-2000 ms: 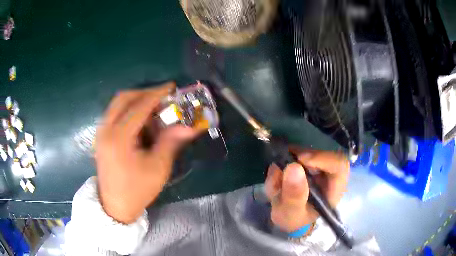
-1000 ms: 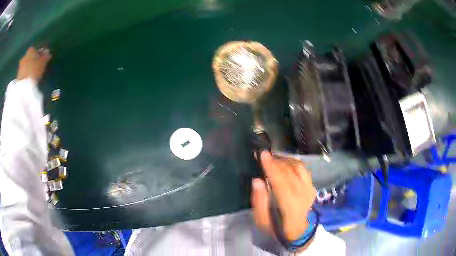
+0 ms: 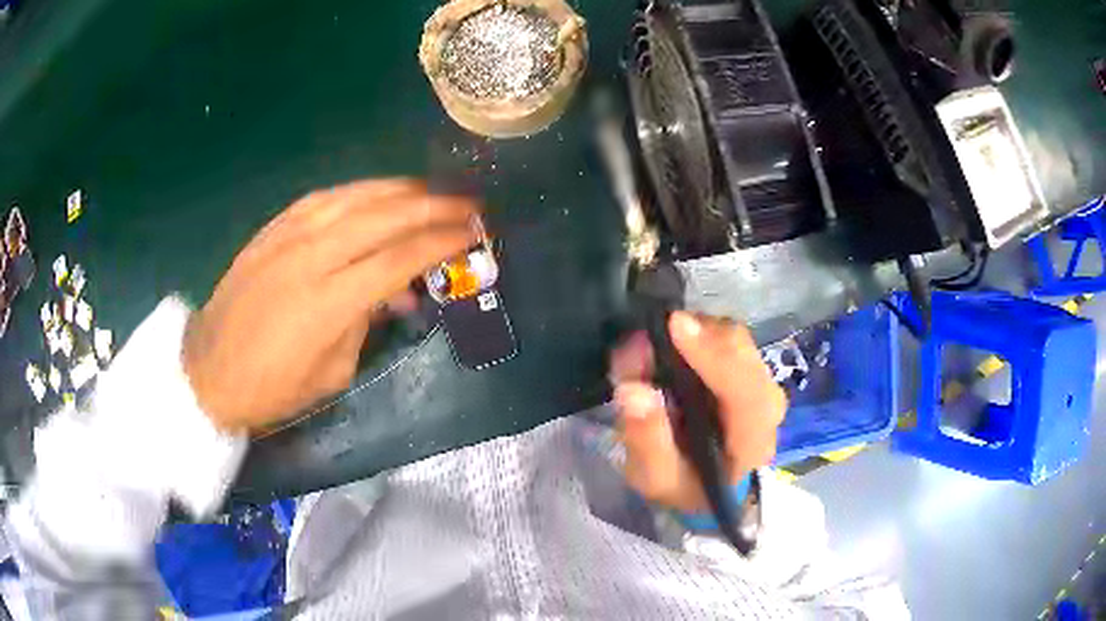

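A small watch housing (image 3: 465, 277) with an orange flex cable lies over the dark mat in front of me, joined to a black display screen (image 3: 483, 334) with a small white label below it. My left hand (image 3: 321, 297) has its fingertips at the housing's upper left edge and holds it; the fingers hide part of it. My right hand (image 3: 710, 406) grips a soldering iron (image 3: 694, 400) by its black handle. The iron's blurred tip points up and away from the housing. A thin solder wire (image 3: 376, 379) runs from under my left hand to the screen.
A tan tip cleaner bowl (image 3: 503, 67) stands beyond the housing. A black fume fan (image 3: 728, 121) and a black box with a white panel (image 3: 992, 164) stand at right. Small white parts (image 3: 67, 328) and pinkish housings (image 3: 15, 261) lie at far left. A blue stool (image 3: 1013, 388) stands off the bench.
My left hand has come back from the far left to the middle with a housing and screen. The white disc no longer shows. The iron has moved off the tip cleaner.
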